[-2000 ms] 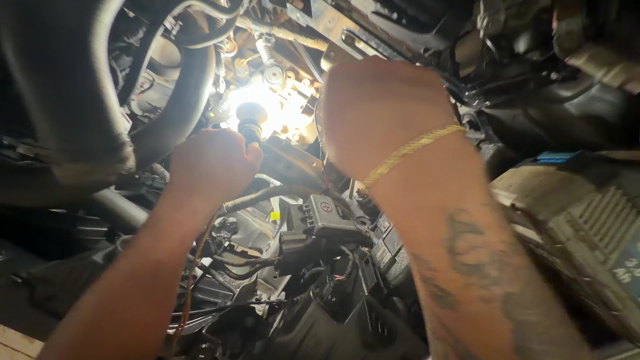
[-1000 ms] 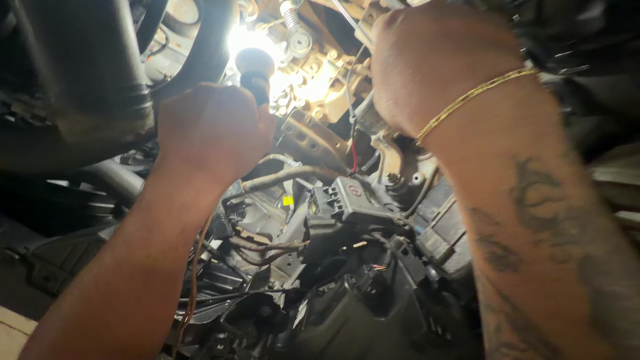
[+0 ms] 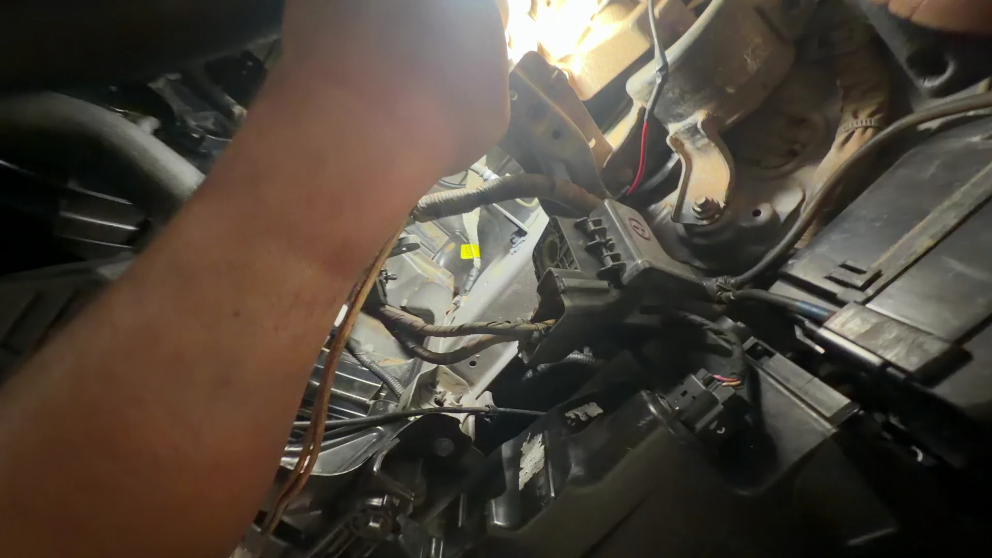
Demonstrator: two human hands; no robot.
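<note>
My left hand point(image 3: 411, 70) is at the top centre, its fingers cut off by the frame's upper edge, so what it holds is hidden now. Bright light point(image 3: 554, 27) shines on metal engine parts just right of it. Of my right hand point(image 3: 942, 12) only a sliver shows in the top right corner. A thin wire with a red section point(image 3: 642, 151) hangs between the hands, beside a rusty metal bracket point(image 3: 701, 167) with a bolt. Below my left wrist a brown cord point(image 3: 329, 387) runs down along the forearm.
A black plastic connector box point(image 3: 647, 244) sits in the middle, with a taped wiring harness point(image 3: 511, 194) to its left. A dark ribbed case point(image 3: 907, 256) lies at the right, a thick hose point(image 3: 101, 136) at the left. Black plastic covers point(image 3: 604, 457) fill the bottom.
The view has shifted, and both hands now sit at its upper edge. The lamp seen in my left hand earlier is out of frame. My right hand has almost left the view.
</note>
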